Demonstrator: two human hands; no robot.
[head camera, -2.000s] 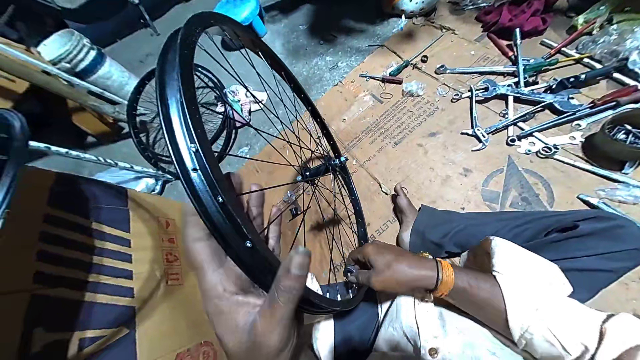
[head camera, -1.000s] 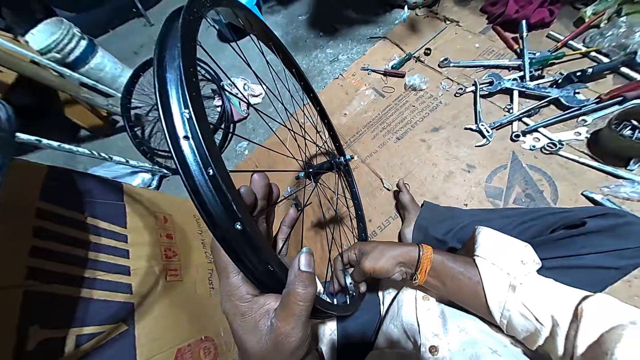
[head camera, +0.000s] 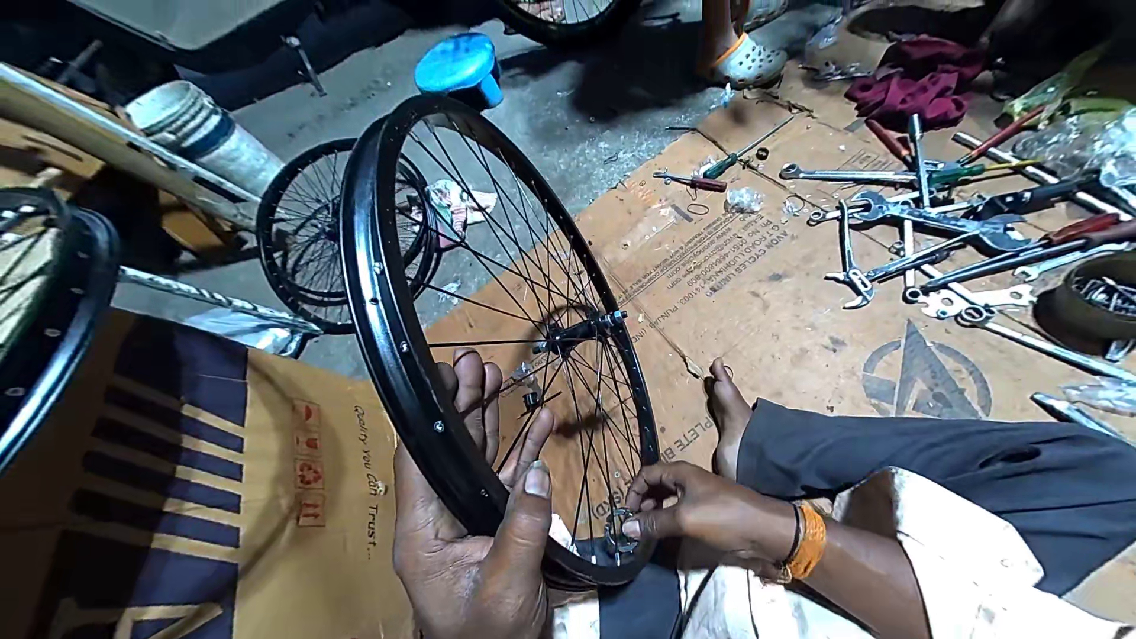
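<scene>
A black bicycle wheel (head camera: 362, 266) with black spokes stands tilted in the middle of the head view, its lower rim over my lap. Its hub (head camera: 572, 335) carries an axle. My left hand (head camera: 488, 541) holds the rim at the lower left, thumb on the near side and several fingers behind it. At the lower right of the rim, my right hand (head camera: 683, 510) pinches a small metal spoke wrench (head camera: 619, 531) at the spoke ends. The wrench is partly hidden by the fingers and spokes. An orange band wraps my right wrist.
Wrenches (head camera: 941, 222), screwdrivers (head camera: 732, 162) and a tub of small parts (head camera: 1087, 306) lie on the cardboard (head camera: 799, 346) at right. More wheels (head camera: 306, 240), a bucket (head camera: 200, 133), a blue stool (head camera: 457, 67) and a printed carton (head camera: 328, 426) are at left and behind. Another person's clog (head camera: 750, 62) shows at the top.
My right hand stays at the lower right rim, its fingers shifting slightly. The left hand still supports the rim. The view has shifted, and another wheel's rim shows more at the left edge.
</scene>
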